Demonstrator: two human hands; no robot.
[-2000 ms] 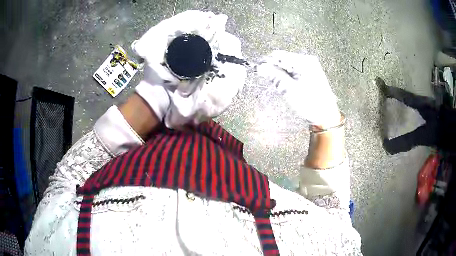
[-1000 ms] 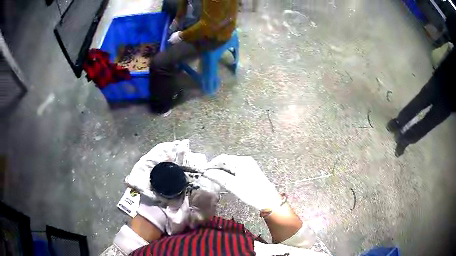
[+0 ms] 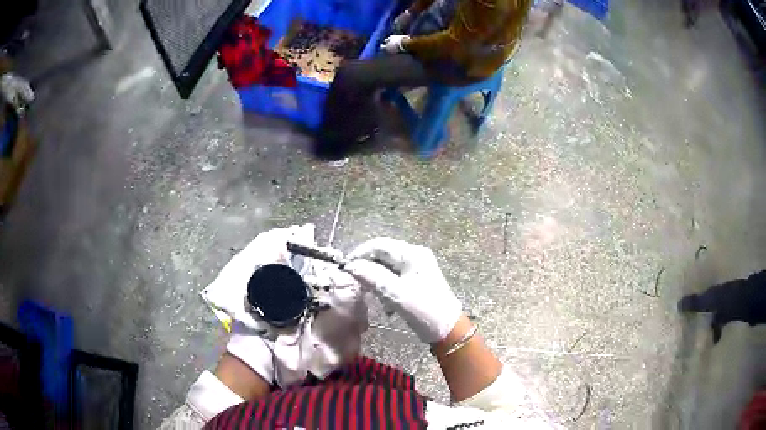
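Note:
My left hand, in a white glove, holds a small round paint pot with a black inside, seen from above. A crumpled white rag with black spots is wrapped around the pot. My right hand, in a white glove, pinches a thin dark brush. The brush points left, above and to the right of the pot, over the rag, with its tip outside the pot. My left fingers are mostly hidden by the rag.
A person in a mustard top sits on a light blue stool beside a blue crate of small parts with a red-black cloth. Black mesh panels stand upper left and lower left. A dark leg shows at right.
The view has shifted so the crate and seated person sit higher and further right. My right hand has lifted the brush to the pot's upper right. The printed card is now mostly covered.

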